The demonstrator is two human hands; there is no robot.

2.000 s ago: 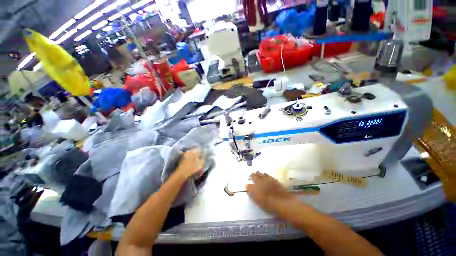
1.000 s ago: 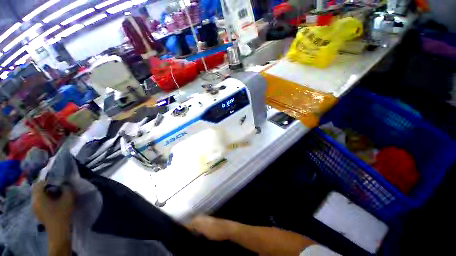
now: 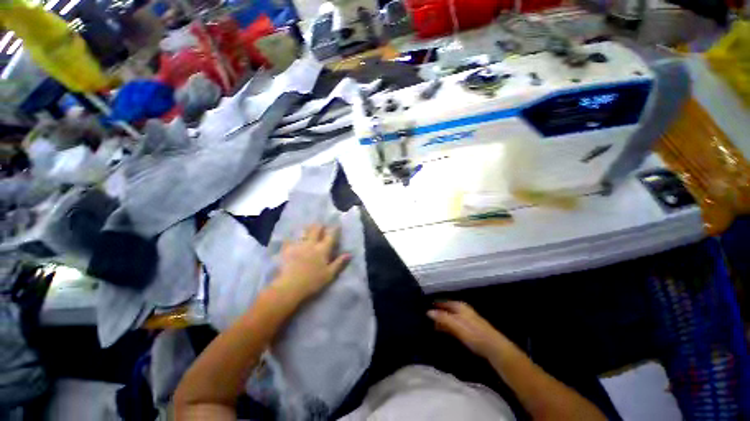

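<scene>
A garment panel with a pale grey reverse [image 3: 325, 329] lies over the table's front edge and hangs onto the lap, with black cloth [image 3: 386, 279] beside and under it. My left hand [image 3: 308, 261] lies flat on the grey panel, fingers apart. My right hand [image 3: 460, 322] is below the table's front edge, at the right edge of the black cloth, fingers bent and pinching it. The white sewing machine [image 3: 493, 123] stands behind; its presser foot area [image 3: 399, 171] has no hand at it.
A heap of grey and black pieces [image 3: 181, 177] lies left of the machine. Small thread snips [image 3: 485, 219] and a cream strip [image 3: 544, 198] lie on the bed. A blue basket [image 3: 691, 345] is at the lower right. A yellow bag [image 3: 53, 45] hangs upper left.
The view has swung back left to the machine. The grey and black cloth is now spread over the table edge; my left hand, earlier gripping bunched cloth, now lies flat on it.
</scene>
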